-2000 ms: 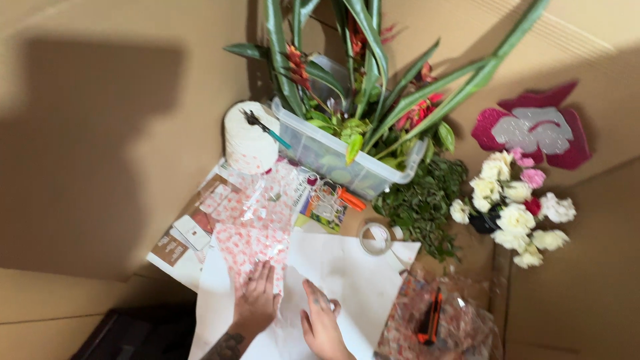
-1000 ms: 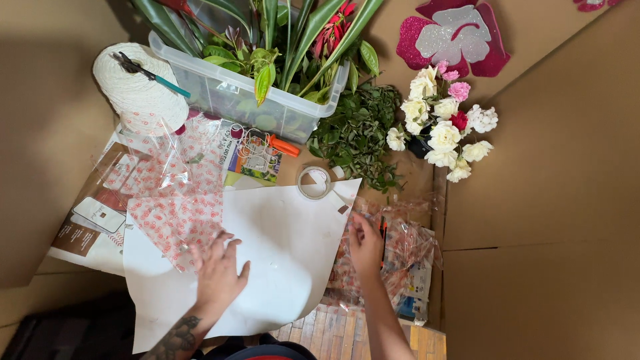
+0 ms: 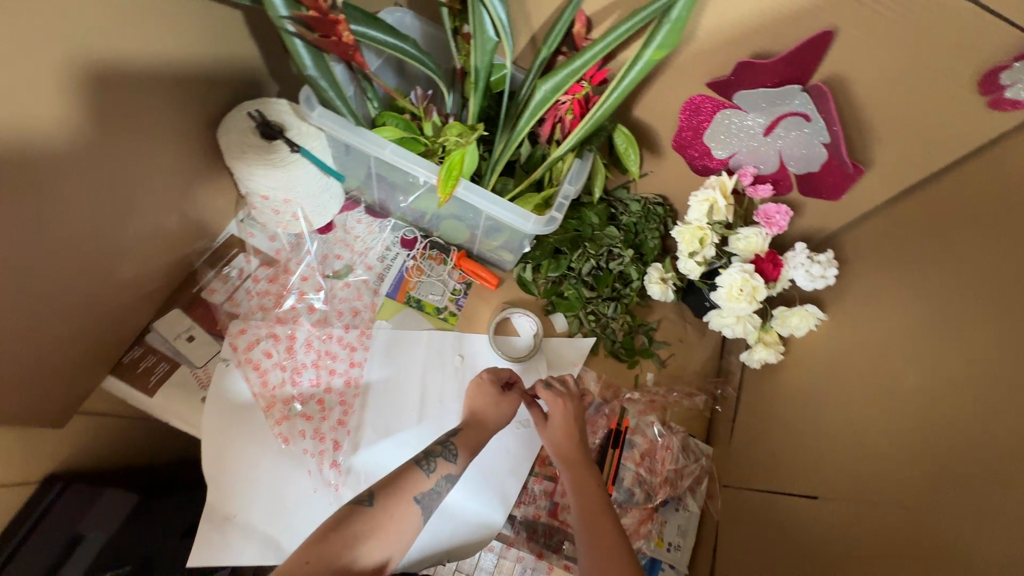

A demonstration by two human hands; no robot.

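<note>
My left hand (image 3: pixel 494 400) and my right hand (image 3: pixel 558 406) meet at the fingertips over the right part of a large white paper sheet (image 3: pixel 424 392). Whatever may be pinched between them is too small to make out. Just above my hands lies a roll of clear tape (image 3: pixel 515 335). A clear plastic sheet printed with red marks (image 3: pixel 304 392) covers the left part of the paper. To the right of my right forearm, an orange and black tool (image 3: pixel 614 452) rests on crumpled printed cellophane (image 3: pixel 660 460).
Behind stands a clear plastic bin (image 3: pixel 448 216) of tropical leaves and flowers. Beside it are a white twine cone (image 3: pixel 280 164) with teal-handled pliers (image 3: pixel 296 144), an orange-handled tool (image 3: pixel 478 270), cut leaves (image 3: pixel 600 272), cream and pink carnations (image 3: pixel 740 288) and glittery foam flower shapes (image 3: pixel 772 128).
My left hand has left the printed plastic and moved right. My right hand has moved away from the crumpled cellophane, and both hands are now together below the tape roll.
</note>
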